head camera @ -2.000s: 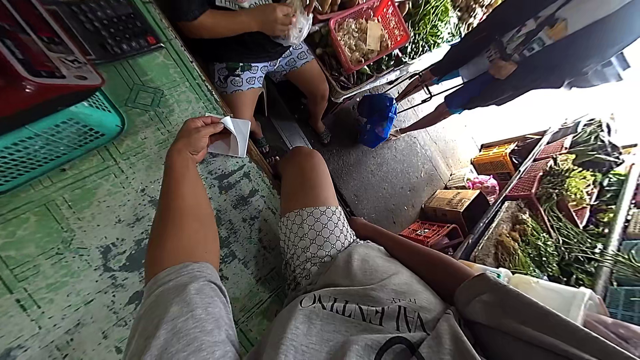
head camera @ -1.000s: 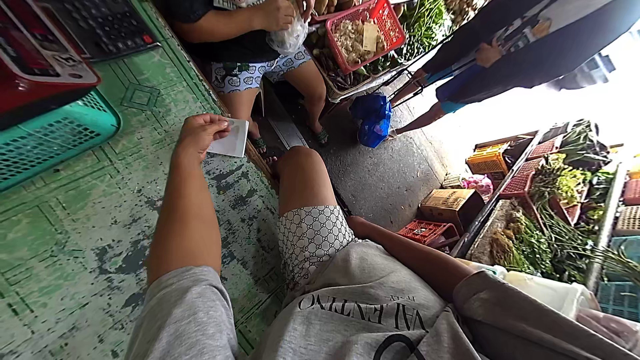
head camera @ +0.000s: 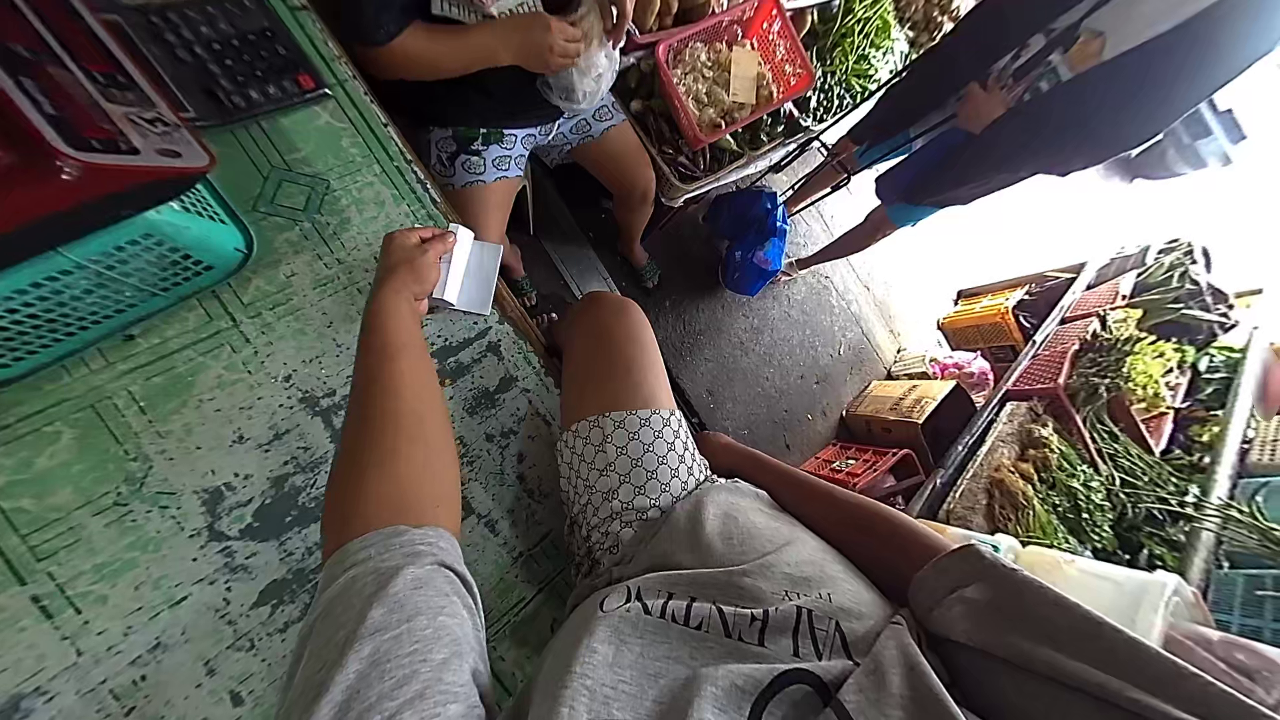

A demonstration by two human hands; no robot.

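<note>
My left hand (head camera: 412, 262) pinches a small folded white paper (head camera: 470, 272) between thumb and fingers, above the edge of a worn green patterned surface (head camera: 250, 440). One leaf of the paper is partly raised. My right arm runs down beside my body, and my right hand (head camera: 718, 452) is at the outer side of my thigh, by the patterned shorts (head camera: 630, 470). Its fingers are mostly hidden, so whether it holds anything cannot be told.
A teal basket (head camera: 130, 275), red device (head camera: 90, 110) and black keypad device (head camera: 220, 60) lie left. A seated person holds a clear plastic bag (head camera: 588, 75) near a red basket (head camera: 735, 70). Another person stands by a blue bag (head camera: 750, 240). Crates, a cardboard box (head camera: 905, 410) and vegetables are right.
The paper in my left hand looked flat one second ago; now one leaf is lifted. The standing person's hand has shifted. My right arm has stayed about where it was.
</note>
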